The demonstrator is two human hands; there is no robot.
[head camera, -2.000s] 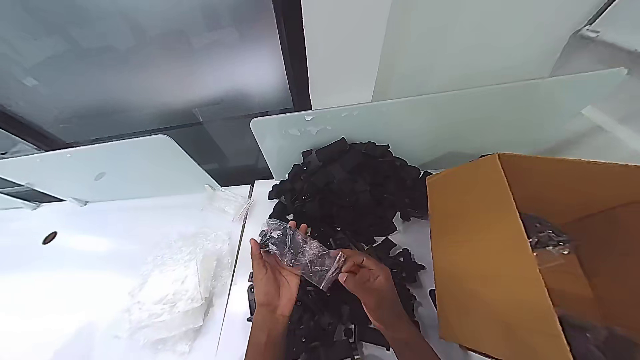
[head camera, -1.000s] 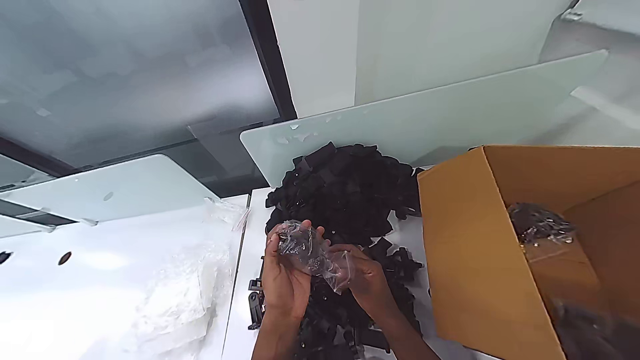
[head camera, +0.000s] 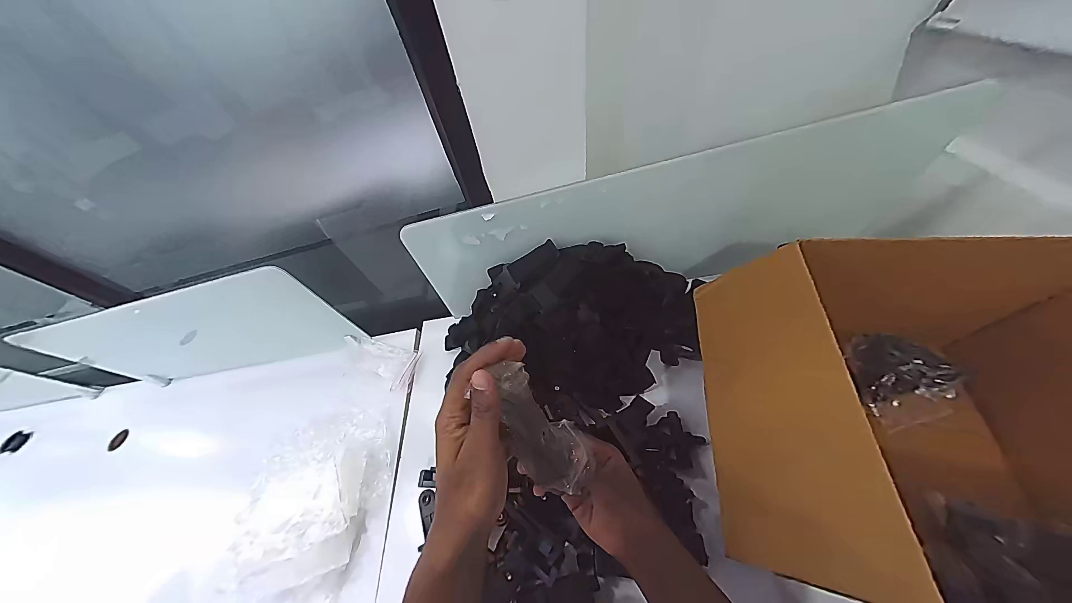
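A clear plastic bag with dark parts inside (head camera: pixel 536 427) is held between my two hands, over a large heap of small black parts (head camera: pixel 586 327). My left hand (head camera: pixel 475 427) grips its upper end, thumb on the near side. Around the lower end are the fingers of my right hand (head camera: pixel 599 494); some of them are hidden behind the bag. More black parts lie below my hands and between my forearms.
An open cardboard box (head camera: pixel 787 419) stands at the right with filled bags (head camera: pixel 904 373) inside. Flat clear bags (head camera: pixel 310 511) are piled on the white table at left. Pale divider panels (head camera: pixel 670 201) stand behind the heap.
My left hand has turned, its palm now facing sideways instead of up, and its fingers have closed around the bag. The bag has tilted more upright.
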